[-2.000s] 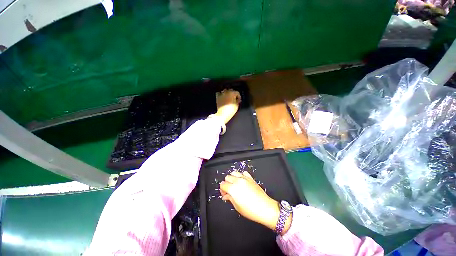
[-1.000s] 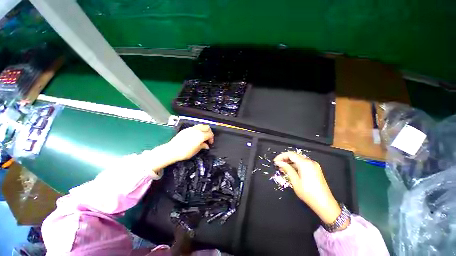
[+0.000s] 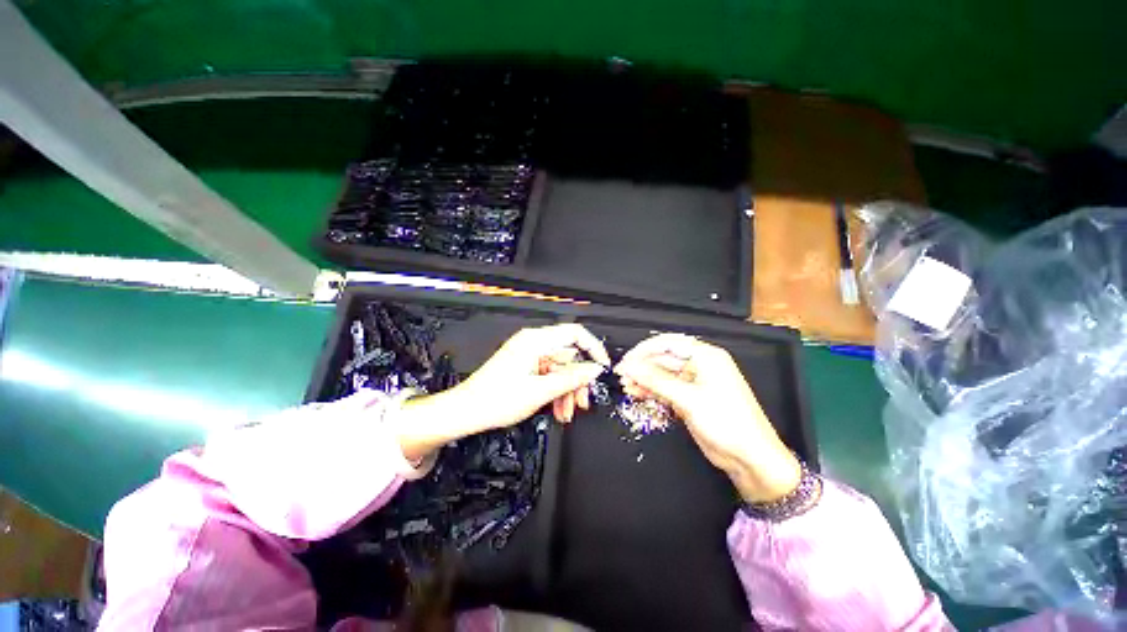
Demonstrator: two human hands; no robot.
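My left hand (image 3: 550, 374) is over the divider of the near black tray (image 3: 667, 531), its fingers pinched on a small black plastic part (image 3: 598, 363). My right hand (image 3: 686, 383) faces it, thumb and fingertips pinched together close to that part; whether they hold a tiny metal part is too small to tell. Loose black plastic parts (image 3: 494, 475) are heaped in the tray's left compartment. Tiny silvery metal parts (image 3: 643, 417) lie in a small pile below my fingertips in the right compartment.
Beyond is the far black tray (image 3: 643, 247), with rows of black parts (image 3: 433, 210) at left. A brown board (image 3: 797, 272) with a dark stick (image 3: 845, 253) lies right of it. A crumpled clear bag (image 3: 1026, 407) is at the right, a pale metal bar (image 3: 161, 161) at the left.
My left hand has moved from the far tray to the near tray's left compartment, then right to its divider with a black part. My right hand has come left to meet it. The view has shifted.
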